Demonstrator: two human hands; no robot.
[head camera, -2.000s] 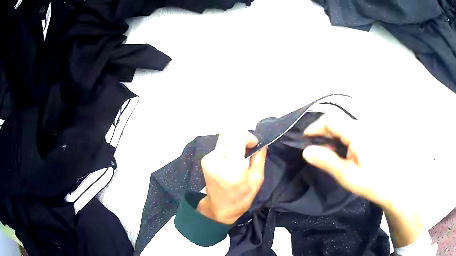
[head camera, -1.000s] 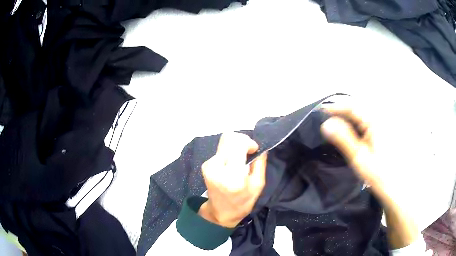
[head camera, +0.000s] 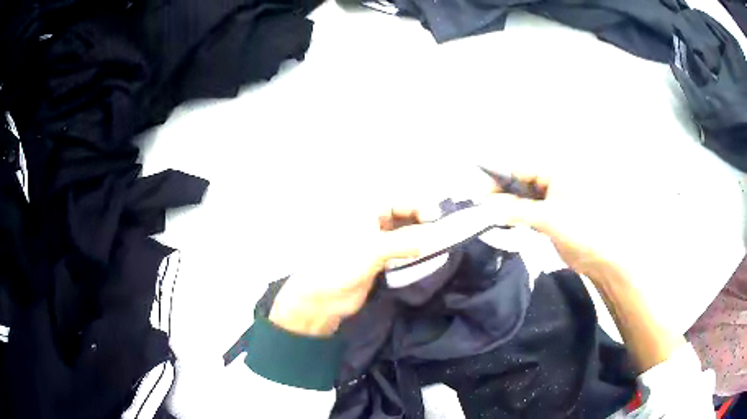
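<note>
Dark speckled trousers lie over the near table edge in front of me. Their white waistband lining shows between my hands, with a thin dark line along it. My left hand grips the waistband at its left end. My right hand grips the waistband further right. Dark pointed thread snips stick out to the left from the fingers of my right hand. The fingertips are washed out against the bright table, and part of the waistband is hidden by them.
A pile of black trousers with white lining strips covers the left side of the white table. More dark garments lie along the far and right edges. Pink patterned cloth shows at the lower right.
The waistband has turned so its white lining faces up. My right hand now holds it, with the snips showing. The view has shifted, and the left pile sits further left and lower.
</note>
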